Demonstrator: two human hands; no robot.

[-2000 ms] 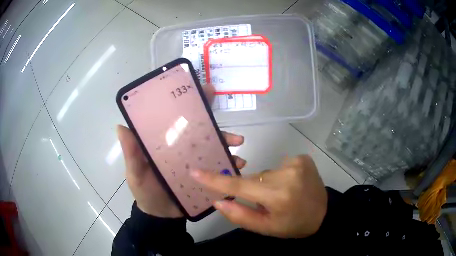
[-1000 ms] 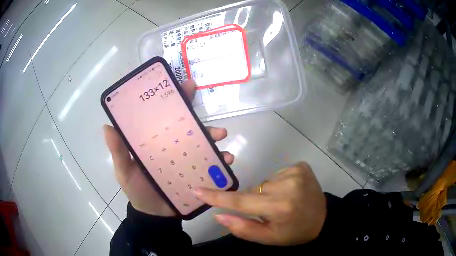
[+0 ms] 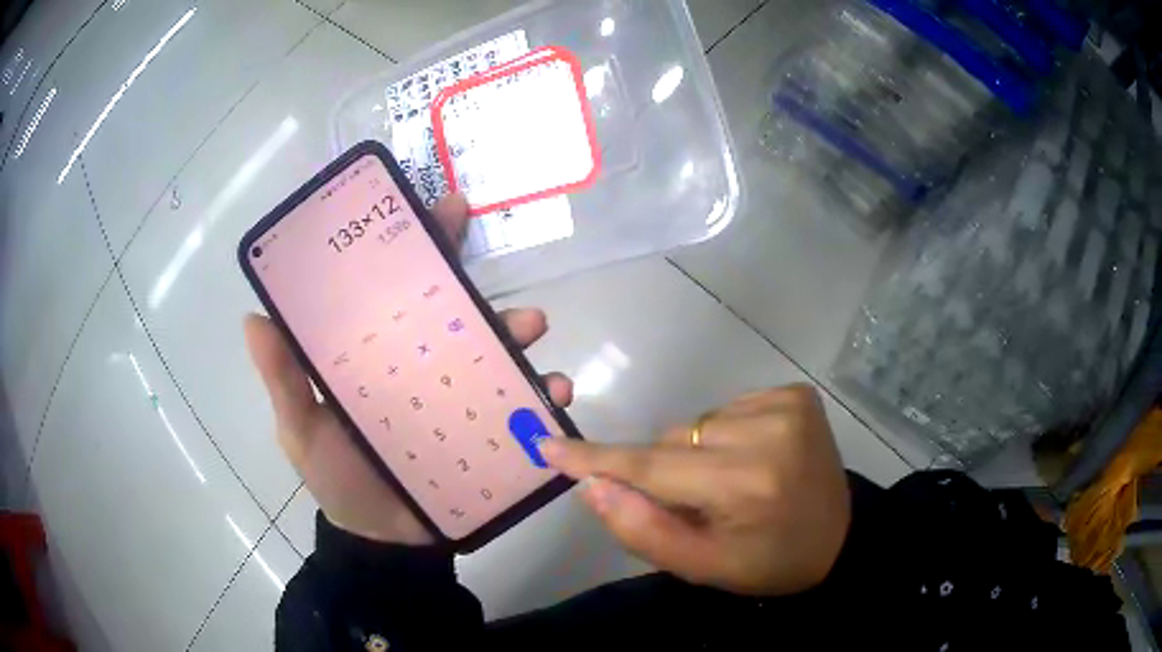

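Note:
My left hand [image 3: 344,465] holds a black-edged smartphone [image 3: 382,306] from below, with fingertips showing at its right edge. Its pink calculator screen reads 133×12 with a smaller result line under it. My right hand [image 3: 739,490], wearing a ring, holds nothing; its index fingertip is at the blue equals key and the other fingers are curled. A clear plastic box or lid [image 3: 675,166] is beyond the phone, partly hidden by it. It carries a red-bordered label [image 3: 520,134], washed out by glare, over a printed label sheet [image 3: 414,102].
Clear-wrapped stacks [image 3: 1007,280] stand at the right, beside clear trays with blue rims [image 3: 867,153]. Orange-yellow material [image 3: 1115,497] hangs at the far right. A red object [image 3: 26,580] is at the lower left edge. Glossy floor tiles [image 3: 166,382] lie below.
The calculation went from 133× to 133×12. The phone, my left hand and the clear box shifted left, and the box tilted. My right index finger moved from the number keys to the equals key.

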